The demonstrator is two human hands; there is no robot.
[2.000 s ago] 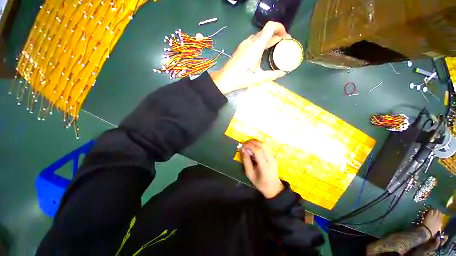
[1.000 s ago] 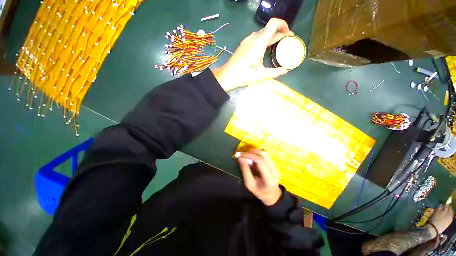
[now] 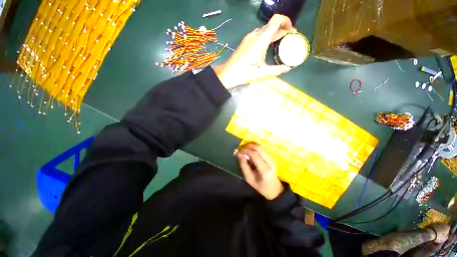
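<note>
My left hand (image 3: 254,56) is closed around a small round tub (image 3: 293,50) with a pale cream inside, held above the upper edge of the yellow-orange flexible circuit strips (image 3: 320,145). The strips lie flat on the dark green bench, with strong glare in their middle. My right hand (image 3: 259,169) is over their lower left stepped edge. Its fingertips are pinched on a tiny white-tipped applicator, mostly hidden by the fingers.
Wired strips (image 3: 75,47) lie at the upper left. Loose lead wires (image 3: 190,49) lie left of the tub. A cardboard box (image 3: 386,30) stands upper right. A second wire bundle (image 3: 395,120), a black box (image 3: 396,158) and cables are right. Another person's hand (image 3: 440,233) shows lower right.
The tub and my left hand have moved slightly up and right. My right hand has shifted a little at the strips' lower left edge. The other person's hand has moved.
</note>
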